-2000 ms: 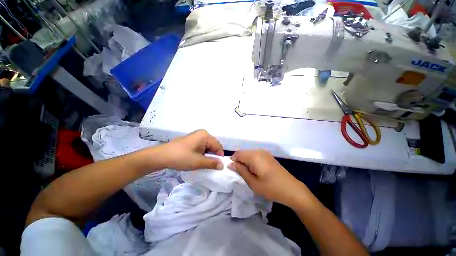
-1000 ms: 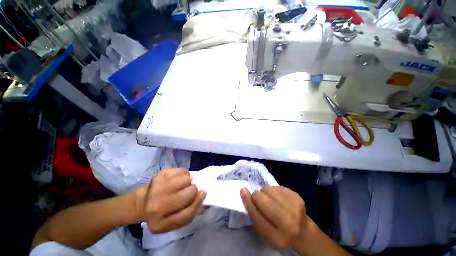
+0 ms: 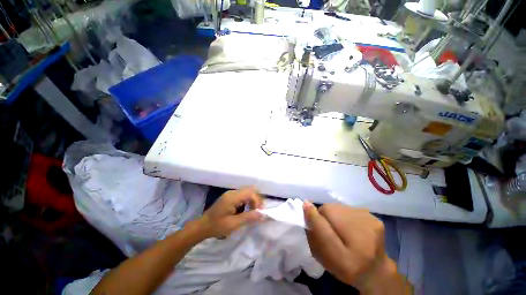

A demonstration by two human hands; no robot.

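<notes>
A white garment piece (image 3: pixel 282 211) is stretched between my two hands, just in front of the table's near edge. Its rest lies bunched in my lap below. My left hand (image 3: pixel 233 212) pinches it between thumb and fingers at the left. My right hand (image 3: pixel 346 242) grips its right end, thumb on top and fingers curled. The fabric between the hands is slightly blurred. The cream-white sewing machine (image 3: pixel 380 103), marked JACK, stands on the table beyond, with nothing visible under its presser foot (image 3: pixel 301 118).
Scissors (image 3: pixel 383 174) with red and yellow handles lie on the white tabletop (image 3: pixel 213 138) right of the needle. Beige cloth (image 3: pixel 245 53) lies at the back left. A blue bin (image 3: pixel 153 92) and a plastic bag of white pieces (image 3: pixel 124 190) are at the left.
The view has tilted up and shifted right. The fabric held wide and open one second ago now shows as a short strip between the hands. My left hand's fingers have opened from a fist into a pinch.
</notes>
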